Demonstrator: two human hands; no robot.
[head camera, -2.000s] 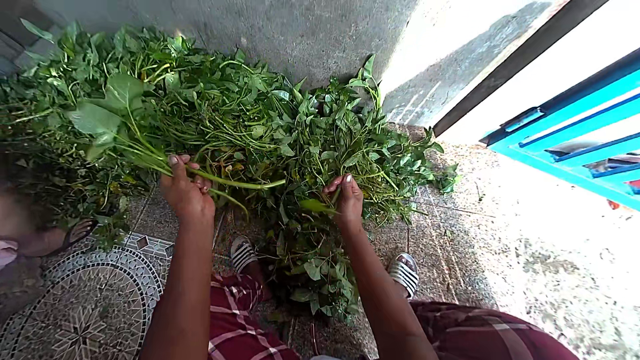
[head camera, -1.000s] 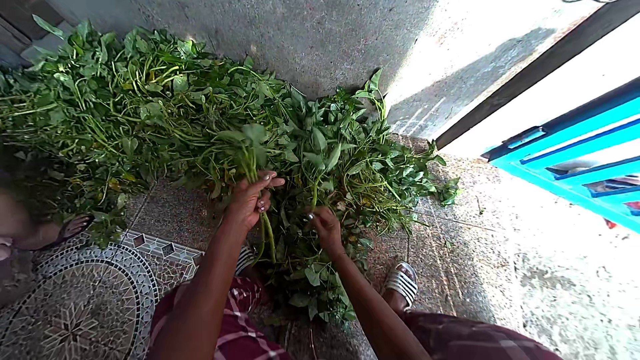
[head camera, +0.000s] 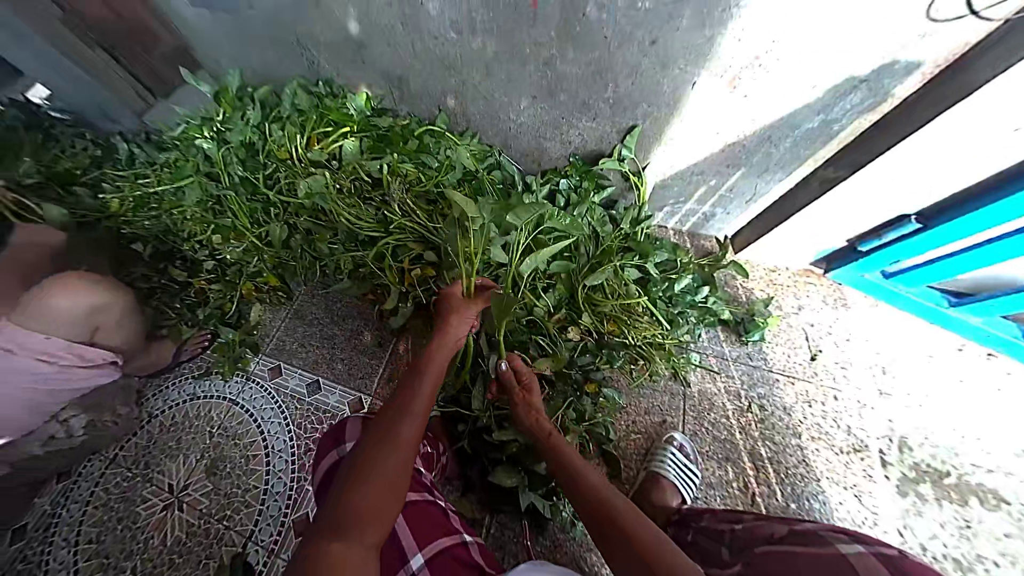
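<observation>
A long heap of leafy green stems (head camera: 352, 200), which look like water spinach, lies on the tiled floor along the wall. My left hand (head camera: 462, 310) is closed around a small upright bunch of stems (head camera: 470, 248), with cut ends hanging below the fist. Close by on the right, my right hand (head camera: 518, 388) pinches the lower end of a leafy stem (head camera: 502, 324) between thumb and fingers. Both hands are above the near part of the heap, where more greens (head camera: 512, 472) lie between my legs. Leaves partly hide the fingertips.
A grey wall (head camera: 512, 72) stands behind the heap. A blue metal gate (head camera: 944, 264) is at the right. Another person's bent knee (head camera: 76, 308) and sandalled foot (head camera: 180, 350) are at the left, near the round mosaic floor pattern (head camera: 180, 480). My striped slide sandal (head camera: 674, 466) is at the right.
The left hand's bunch, held slanting at the left two seconds ago, is now upright and nearer the right hand. The hands have come close together. The right hand now has an upright stem.
</observation>
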